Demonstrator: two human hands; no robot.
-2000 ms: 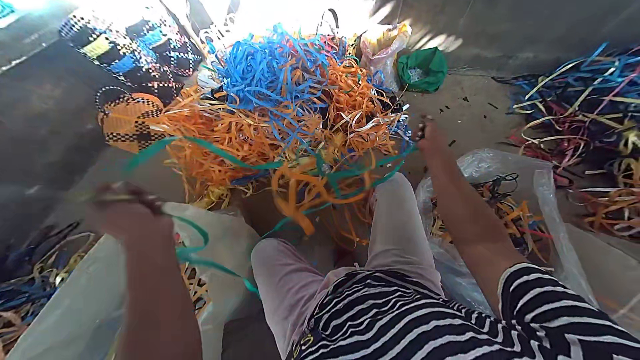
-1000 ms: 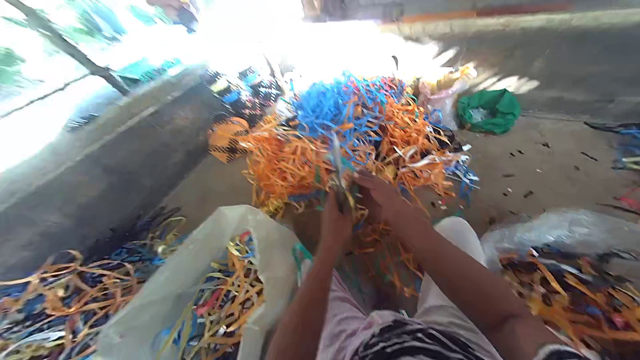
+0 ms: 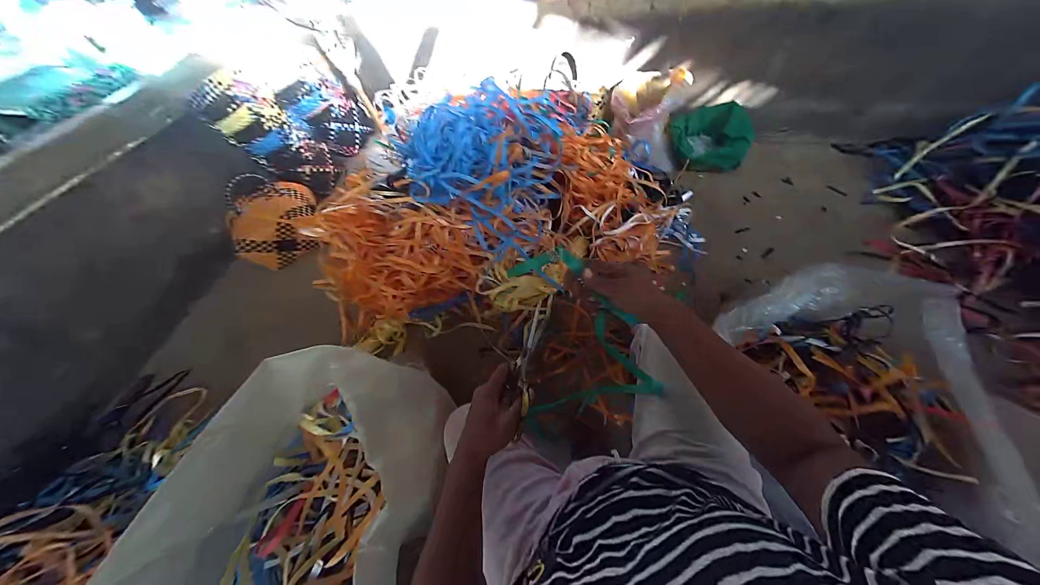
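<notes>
My left hand is closed round the handles of a pair of scissors, whose blades point up and away from me. To the right and farther off, my right hand grips a green plastic strip. One part of that strip hangs in a loop toward my lap, another reaches left past my fingertips. Just beyond both hands lies a big heap of cut strips, blue on top and orange around. Pale yellow strips lie near the scissors' tips, though whether they touch is unclear.
A white sack of mixed strips stands at lower left, a clear plastic bag of strips at right. Beyond are a green bag, an orange and black woven basket and a tangled pile. A low wall runs along the left.
My hands were close together a second ago and are now apart, the right one farther forward. The view has shifted since then. The green strip was stretched between my hands two seconds ago.
</notes>
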